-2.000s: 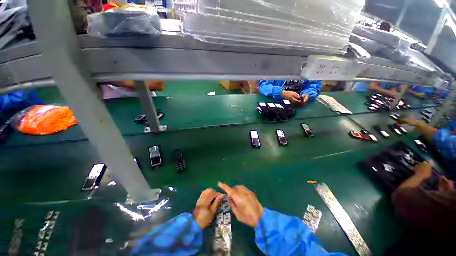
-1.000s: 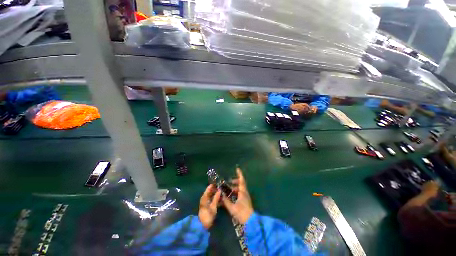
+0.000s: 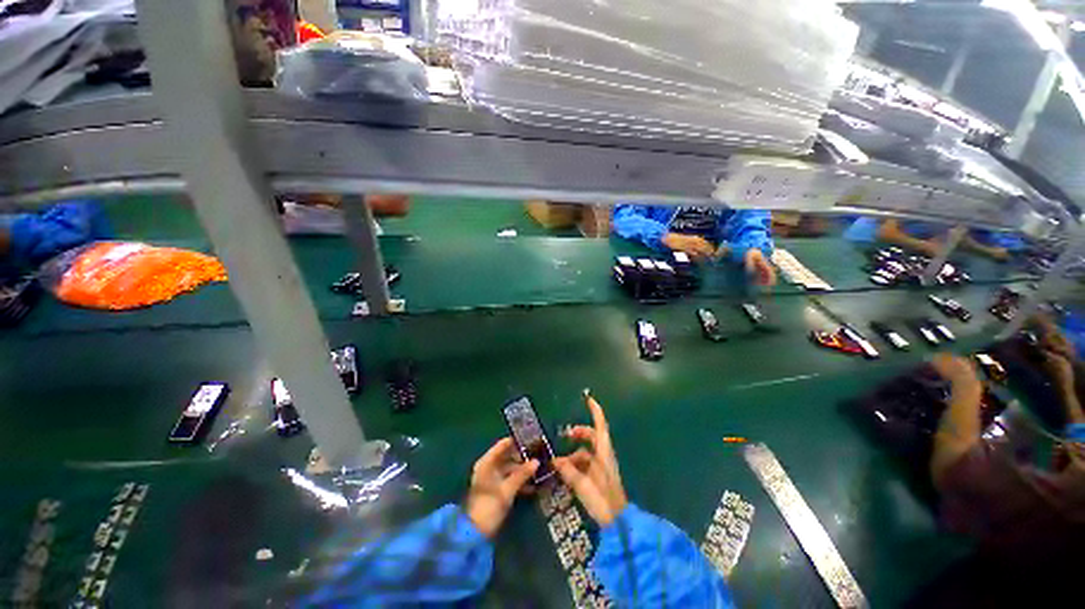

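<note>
A part-built keypad phone (image 3: 525,429) is held upright and slightly tilted in front of me, its pale face towards me. My left hand (image 3: 497,487) grips its lower left side. My right hand (image 3: 594,464) has thumb and fingertips at its lower right edge, with the index finger raised. Whether a small part is at the right fingertips cannot be told. A patterned part strip (image 3: 569,544) lies on the green surface under my hands, partly hidden by the right hand and sleeve.
Phones (image 3: 199,412) lie singly on the green belt. A grey post (image 3: 256,262) stands left, shiny film (image 3: 345,485) at its foot. A long flat strip (image 3: 806,523) and a spare strip (image 3: 727,533) lie right. Neighbours' hands work opposite and right, by a black tray (image 3: 895,410).
My hands have left the strip and now hold a phone, which has turned more upright since a second ago. Phones on the belt have shifted. The opposite worker's hands have moved apart.
</note>
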